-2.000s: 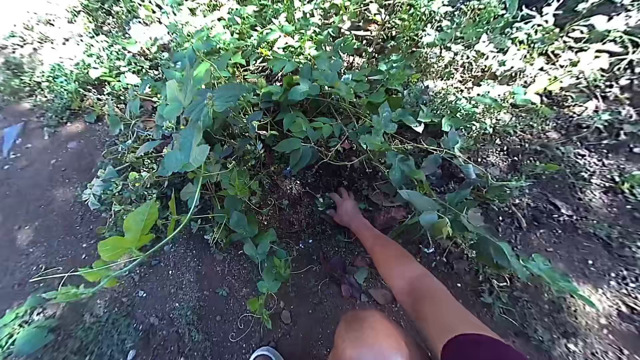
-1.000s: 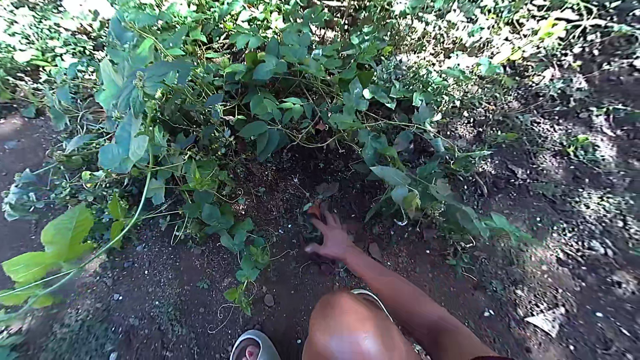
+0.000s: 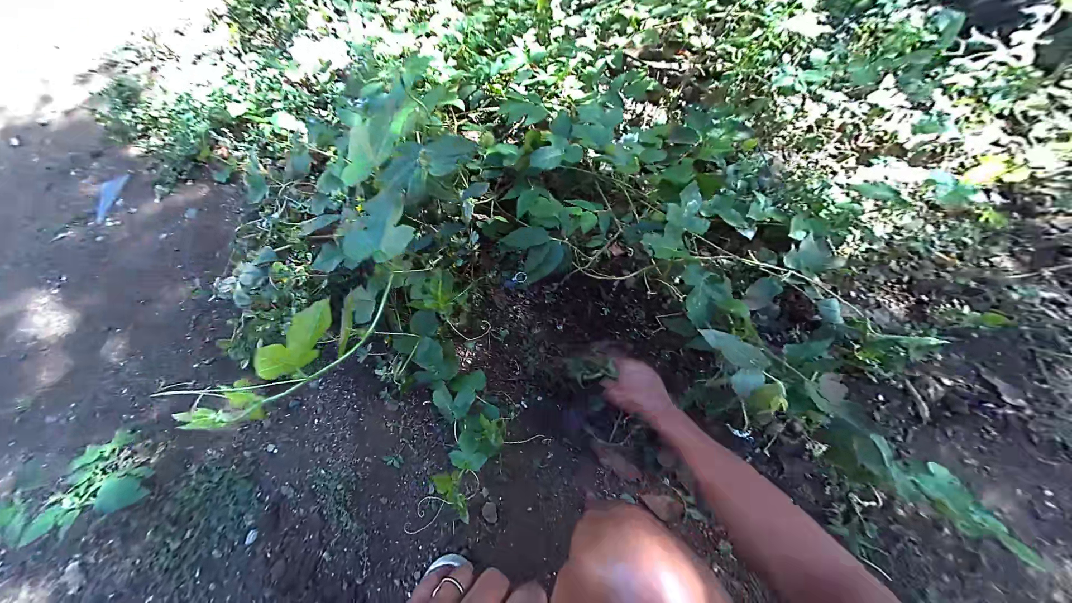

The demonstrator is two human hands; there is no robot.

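Note:
My right hand point(image 3: 638, 387) reaches in from the lower right, low over dark soil below the vine leaves. Its fingers are closed on a small green sprig point(image 3: 590, 370), blurred by motion. Of my left hand point(image 3: 477, 586), only some fingers show at the bottom edge, one with a ring; whether they hold anything is hidden. They are beside my bent knee point(image 3: 636, 557) and in front of the tip of a pale sandal point(image 3: 450, 561). Broad-leaved green vines point(image 3: 544, 226) spread above and to both sides of my right hand.
A curling vine shoot with yellow-green leaves point(image 3: 293, 343) arches out at left. Long leafy stems point(image 3: 745, 352) trail to the right of my forearm. Dry leaves point(image 3: 662, 506) and small stones point(image 3: 489, 512) lie on the soil. A bluish flat scrap point(image 3: 110, 197) lies at upper left.
My right hand, spread over the soil a second ago, is now closed on the green sprig. Fingers of my left hand have come into view at the bottom edge.

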